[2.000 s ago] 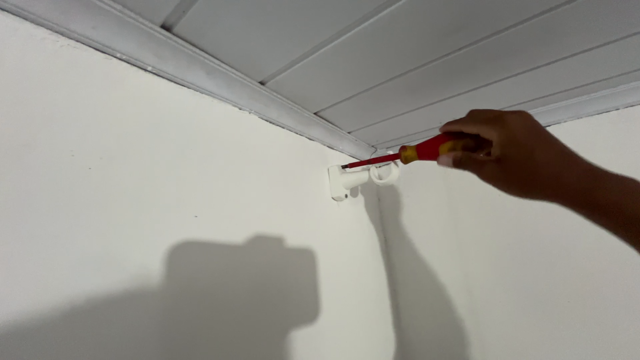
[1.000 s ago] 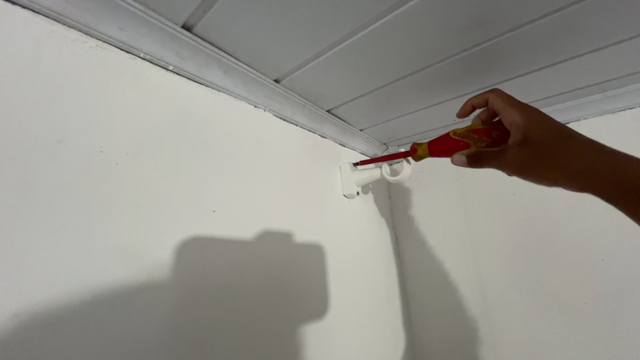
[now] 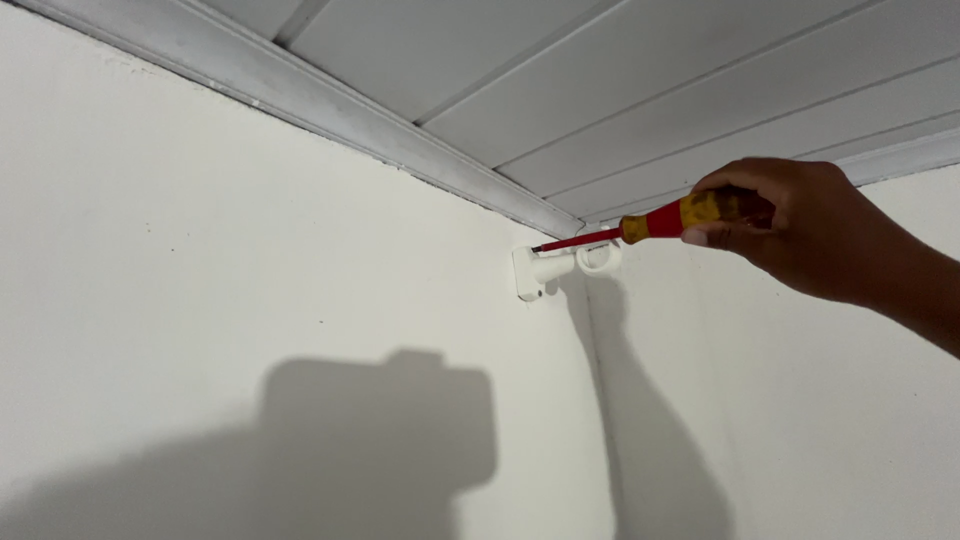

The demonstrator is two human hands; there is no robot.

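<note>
My right hand (image 3: 802,225) comes in from the right edge and grips the red and yellow handle of a screwdriver (image 3: 664,223). The red insulated shaft points left, and its dark tip meets the upper part of a white plastic wall bracket's base (image 3: 527,276), at the upper screw position. Lower on that base a dark screw or hole shows. From the base a short arm runs right to an open white ring (image 3: 599,259), which sits just under the shaft near the corner. My left hand is not in view.
Grey ceiling panels (image 3: 637,97) with a moulding (image 3: 360,112) along the edge lie close above the bracket. Two white walls (image 3: 225,285) meet in a corner right of the base. Shadows of the arm and of a boxy shape fall on the walls.
The fingers of my right hand have shifted around the handle: more spread a second ago, they are now closed further around it. The tip has stayed at the bracket's base.
</note>
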